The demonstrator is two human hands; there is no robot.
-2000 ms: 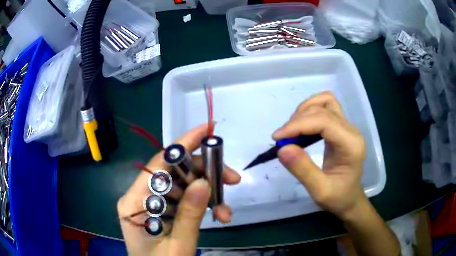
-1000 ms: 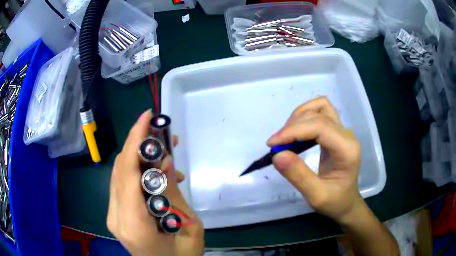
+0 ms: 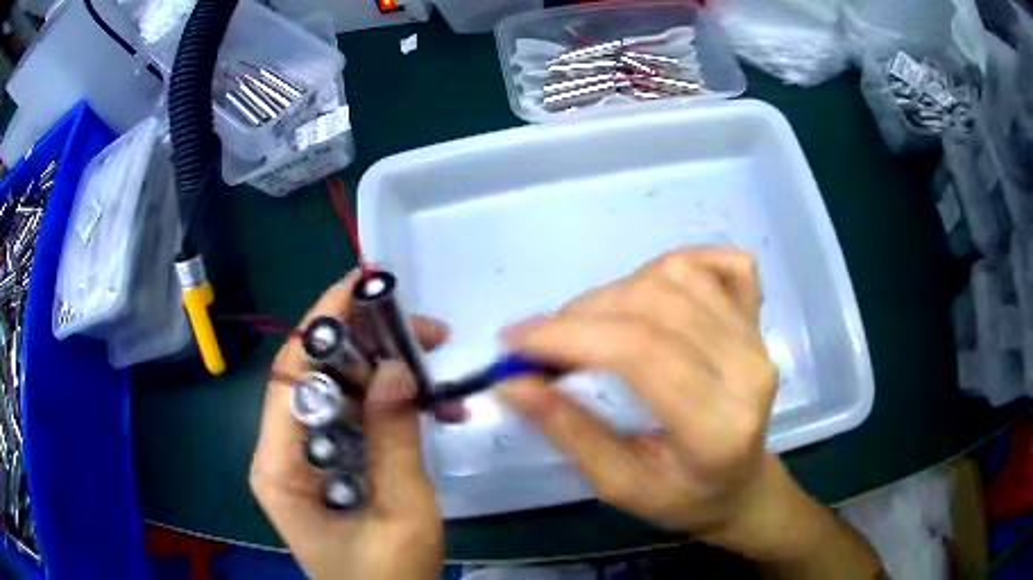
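Observation:
My left hand (image 3: 391,487) holds several silver cylindrical motors, dark ends with pale centres facing up. The uppermost motor (image 3: 391,329) leans, with red wires (image 3: 344,221) rising from its end. My right hand (image 3: 668,385) is closed around blue-handled tweezers (image 3: 515,367), and their dark tip is at the side of that motor; blur hides whether it touches. Both hands are over the white tray (image 3: 612,134), my left hand at its left edge. The tray shows small dark specks.
A blue bin (image 3: 74,453) of motors stands at the left, beside clear lidded boxes (image 3: 108,244). A black hose (image 3: 195,125) with a yellow tip hangs there. A clear parts box (image 3: 731,74) sits behind the tray. Plastic bags and a tub of metal parts (image 3: 929,102) are at the right.
My right hand has moved left, bringing the tweezers to the upper motor. My left hand has shifted slightly and the motors in it have tilted. The view has moved slightly.

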